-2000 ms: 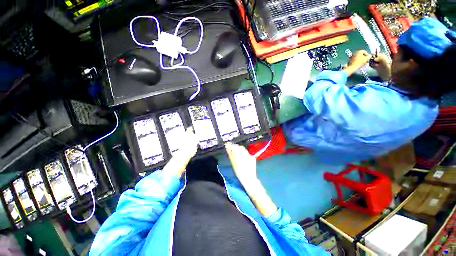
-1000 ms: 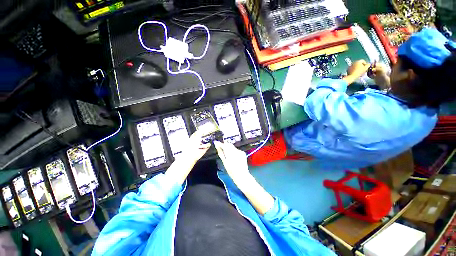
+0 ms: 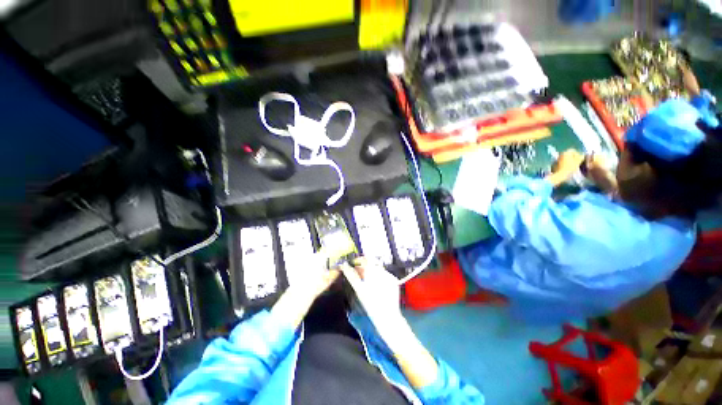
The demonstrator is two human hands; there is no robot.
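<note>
A black phone tray (image 3: 237,277) lies in front of me with several phone units side by side. My left hand (image 3: 315,273) holds the lower end of the middle phone unit (image 3: 334,234), whose gold circuitry shows at its top. My right hand (image 3: 372,283) is at the same lower end, fingertips close to my left fingers; whether it grips the phone or a plug is too blurred to tell. A white USB cable (image 3: 432,237) runs down the tray's right side towards my right hand.
A black computer case (image 3: 317,183) behind the tray bears a white hub (image 3: 307,134) and two mice. A second tray of phones (image 3: 186,304) is at left. Monitors are at the back. A coworker in blue (image 3: 586,237) sits at right, near parts trays (image 3: 475,75) and a red stool (image 3: 594,364).
The view has tilted up, showing more of the monitors. Since the oldest frame, both hands have come together at the middle phone's lower end, and my left hand has taken hold of it.
</note>
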